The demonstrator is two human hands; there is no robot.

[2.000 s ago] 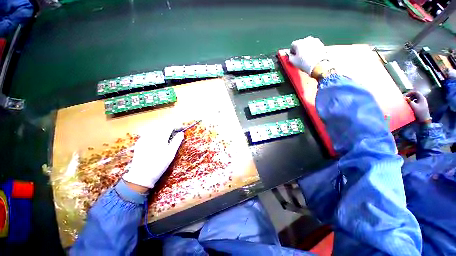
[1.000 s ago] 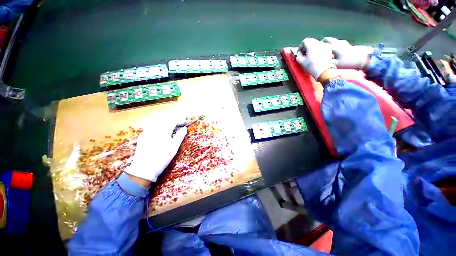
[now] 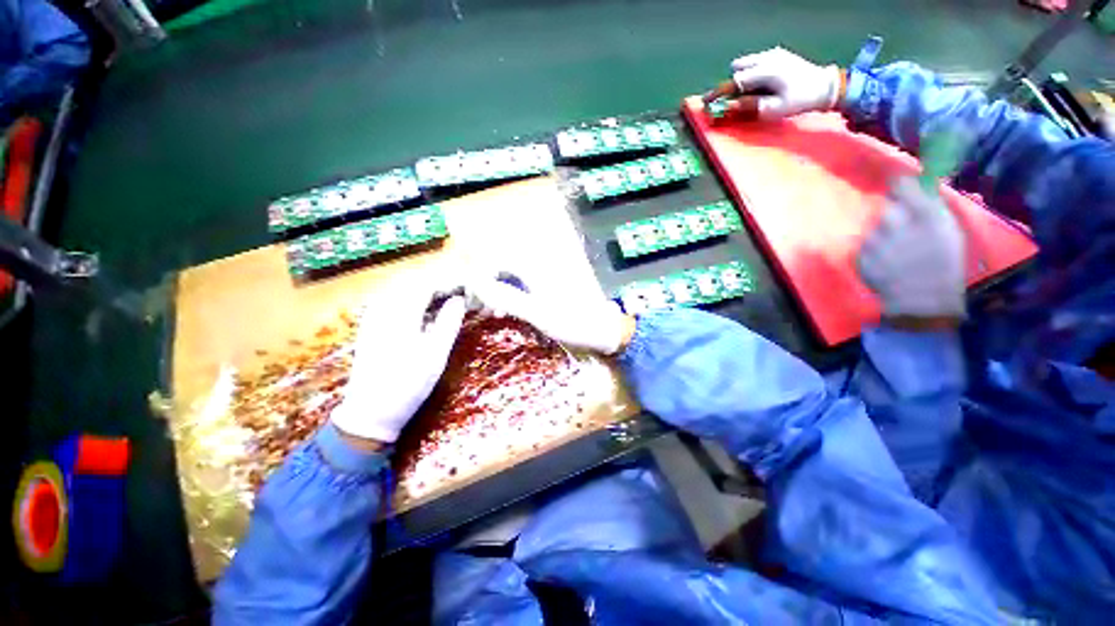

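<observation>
My left hand (image 3: 404,361), white-gloved with dark fingertips, is over the cardboard work board (image 3: 232,300). My right hand (image 3: 563,312), also white-gloved, meets it from the right, fingertips close together. Whatever lies between the fingertips is too small and blurred to tell; the tweezers cannot be made out. Red-brown scraps (image 3: 489,397) cover much of the cardboard below and around the hands. One green PCB panel (image 3: 367,240) lies on the cardboard's top edge.
More PCB panels (image 3: 679,229) lie beyond and right of the cardboard. A tape dispenser (image 3: 98,508) is at the left. At the right is a red pad (image 3: 807,226), with a neighbour's gloved hand (image 3: 789,86) at its corner and another hand, blurred, over it.
My right hand has moved from the red pad's far corner down to my left hand. The tweezers seen earlier at my left fingertips no longer show clearly. The view has shifted slightly.
</observation>
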